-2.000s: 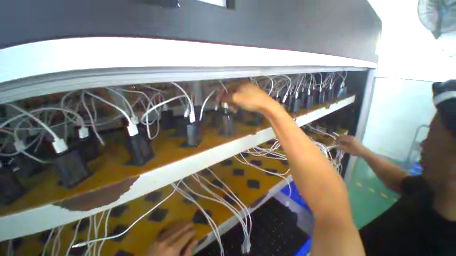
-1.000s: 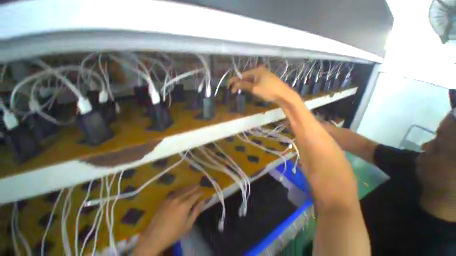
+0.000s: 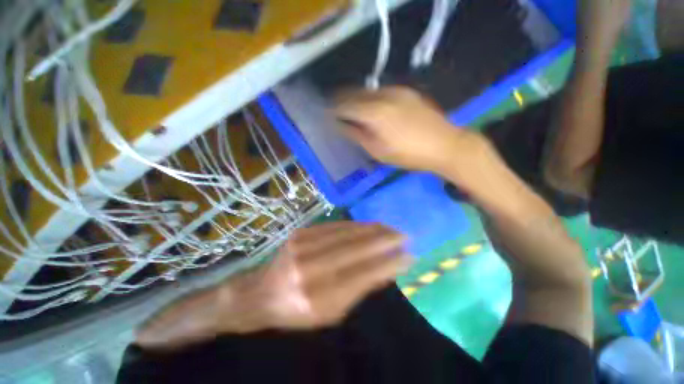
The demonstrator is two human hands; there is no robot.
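My left hand (image 3: 330, 274) is blurred in the lower middle, fingers extended to the right, with nothing seen in it. My right hand (image 3: 397, 124) reaches over the near end of the blue-rimmed tray (image 3: 294, 152); its fingers are bent and blurred, and what they may hold is hidden. The tray has a dark inside and a grey strip at its near end. White cables (image 3: 97, 127) hang over the white shelf edge (image 3: 191, 112) at the left. The yellow socket board (image 3: 187, 37) shows dark square sockets.
Lower rack bars (image 3: 202, 225) with many white plugs run below the shelf. A blue surface (image 3: 412, 214) lies under the tray. Another person's arm (image 3: 585, 112) and dark clothing are at the right. The green floor (image 3: 476, 289) has yellow-black tape; a white frame (image 3: 634, 266) stands there.
The view has turned down to the tray and floor. My right hand has left the adapters on the upper shelf and is over the tray. My left hand has come off the lower board.
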